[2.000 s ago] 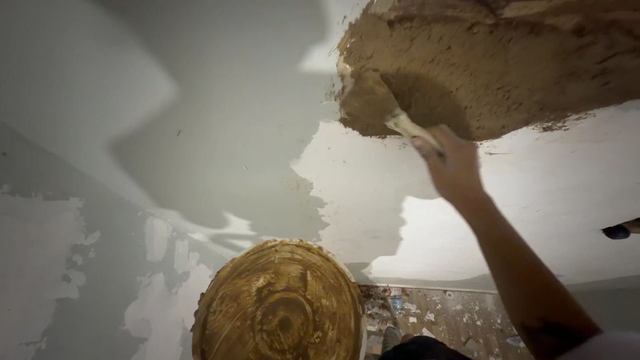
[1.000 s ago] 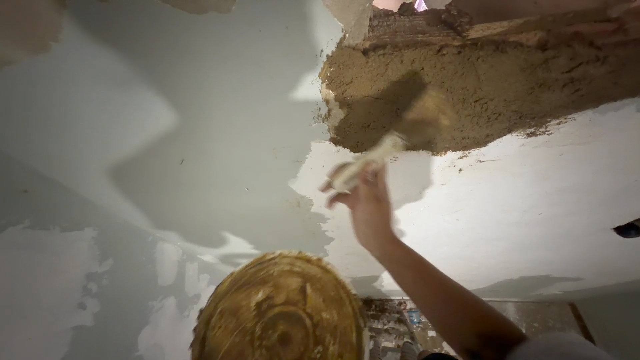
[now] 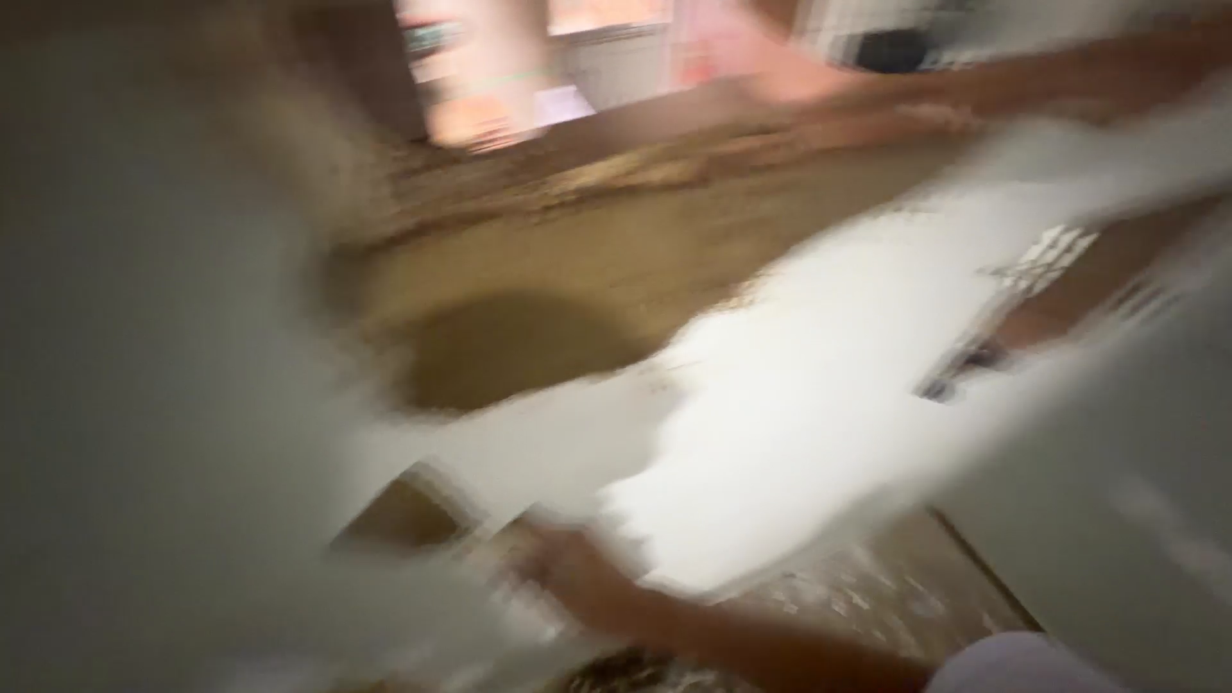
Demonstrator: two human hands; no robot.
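Observation:
My right hand [image 3: 553,568], blurred, reaches in from the lower right. It holds a wide brush by its pale handle, and the brown bristle end [image 3: 409,510] points left. The brush is below the lower edge of a band of wet brown plaster [image 3: 597,260] and apart from it. A rounded shadow lies over part of that band. Beneath the plaster the wall is painted white [image 3: 799,404], with grey areas around. My left hand is not in view.
Along the top, a rough ledge [image 3: 674,125] borders an opening with blurred objects behind it. Another person's forearm [image 3: 1116,269] shows at the right near a blurred, dark-tipped item [image 3: 948,380]. Stained flooring [image 3: 866,577] lies below, beside a grey wall [image 3: 1145,500].
My right hand and the brush have moved away from the brown plaster, down and left. The view has swung, showing more of the opening; the round, brown-smeared surface at the bottom is no longer plainly visible.

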